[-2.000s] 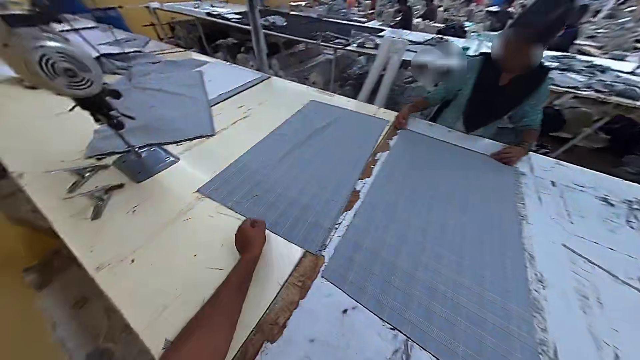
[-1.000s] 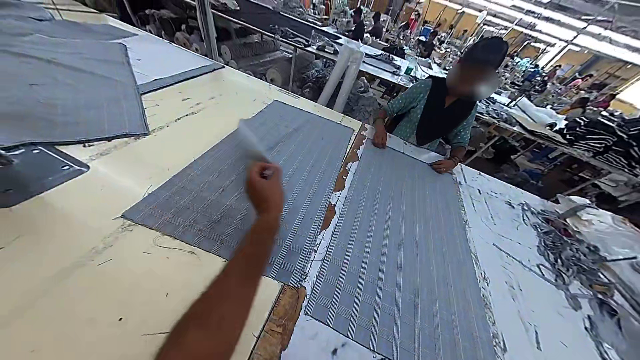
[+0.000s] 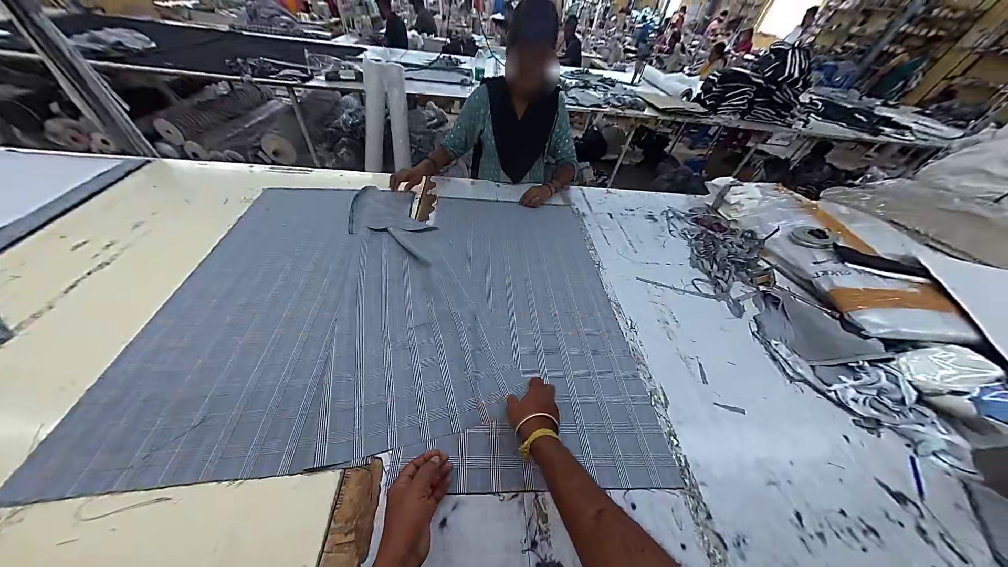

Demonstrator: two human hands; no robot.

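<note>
Grey checked fabric panels lie across the table. The left stack (image 3: 197, 339) is broad and flat; the right stack (image 3: 614, 378) lies beside it. Between them a loose fabric panel (image 3: 409, 339) slants over both, its far end folded near the co-worker's hand. My right hand (image 3: 535, 405), with a light bangle and a yellow band at the wrist, has its fingers closed on the loose panel's near right corner. My left hand (image 3: 421, 480) rests at the near edge of the fabric, fingers bent; whether it pinches the cloth is unclear.
A co-worker stands across the table, one hand (image 3: 535, 194) on the right stack's far edge. Fabric scraps (image 3: 720, 244) and plastic-wrapped packages (image 3: 866, 276) lie on the right. A torn brown paper strip (image 3: 354, 512) covers the table joint. White rolls (image 3: 386, 114) stand behind the table.
My right hand has moved from the left side over to the right stack, and my left hand has come into view. A loose panel now spans both stacks. The view has turned, losing the cutting machine.
</note>
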